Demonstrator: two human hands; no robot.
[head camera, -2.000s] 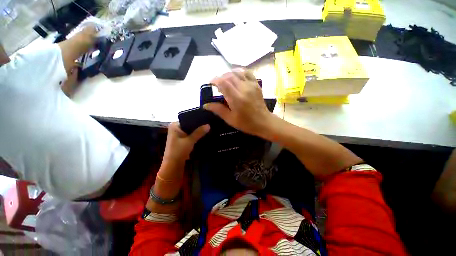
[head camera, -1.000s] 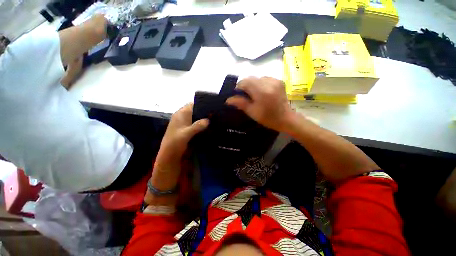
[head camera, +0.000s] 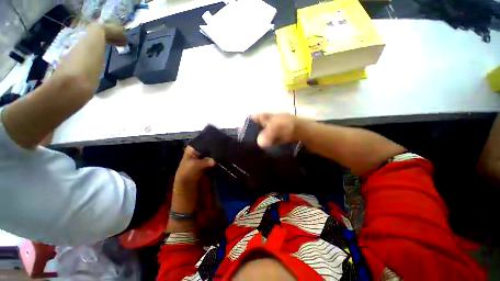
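Note:
A black box blank [head camera: 236,156] with small white lettering is held over my lap, just in front of the table edge. Its panels and flaps stand partly folded. My left hand [head camera: 192,167] grips its left side with the thumb on top. My right hand [head camera: 274,129] is on a raised flap at the upper right of the blank; its fingers are slightly blurred. The lower part of the blank merges with the dark background.
The white table [head camera: 230,88] bears black insert trays [head camera: 159,55] at left, white card sheets [head camera: 238,24] and a yellow carton stack [head camera: 340,35]. A person's arm [head camera: 66,88] reaches over the trays. Black cables [head camera: 466,13] lie back right.
The view has shifted, and the table's things sit higher and further left. My hands have brought the black blank nearer to me, off the table edge. The neighbour's arm now reaches over the trays.

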